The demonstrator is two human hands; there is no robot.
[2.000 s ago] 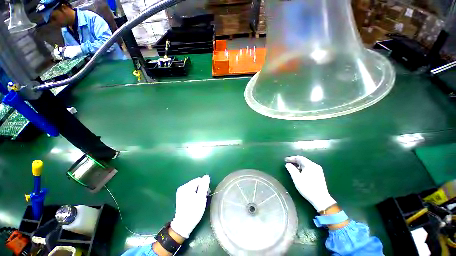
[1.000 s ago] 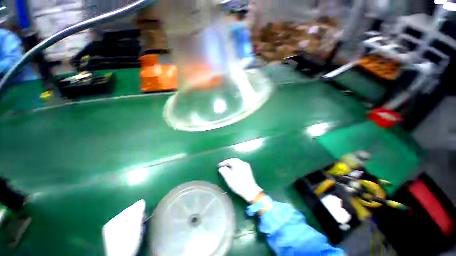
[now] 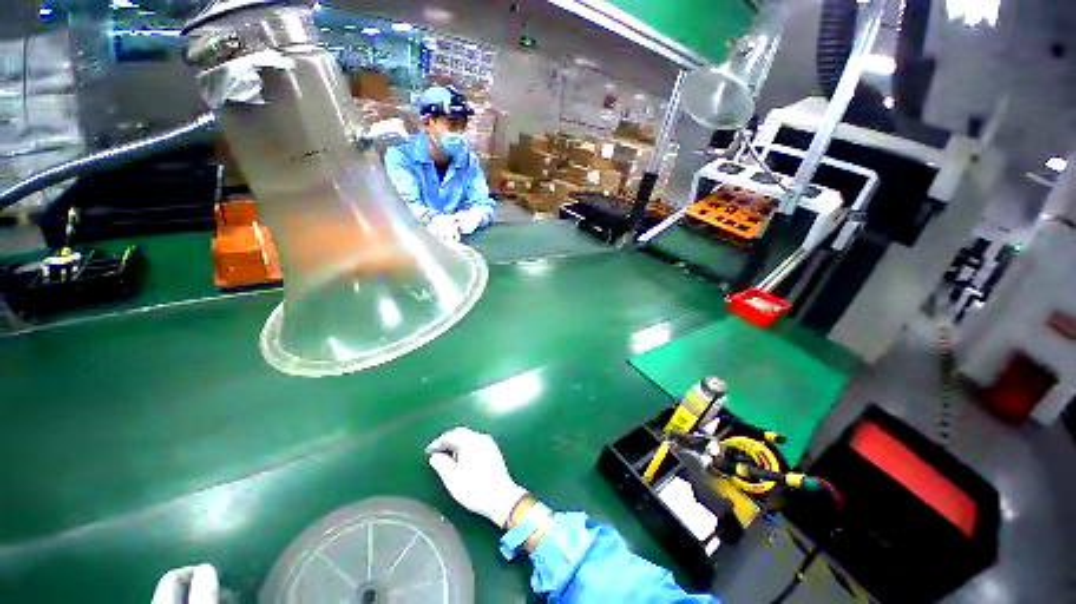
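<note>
The round translucent grey turntable disc lies flat on the green bench at the bottom, its lower part cut off by the picture's edge. My right hand, in a white glove, rests on the bench up and right of the disc, fingers curled, nothing visible in it. My left hand, in a white glove, shows only as fingertips at the bottom edge, left of the disc and apart from it; the rest is out of the picture.
A clear bell-shaped fume hood hangs over the bench. A black tool tray with yellow coiled cable stands right of my right sleeve, near a green mat. A red box sits beyond. A coworker is across the bench.
The view has swung right and up. The disc and my left hand now sit lower, partly cut off. A coworker and more of the right side show. My right hand keeps its curled pose.
</note>
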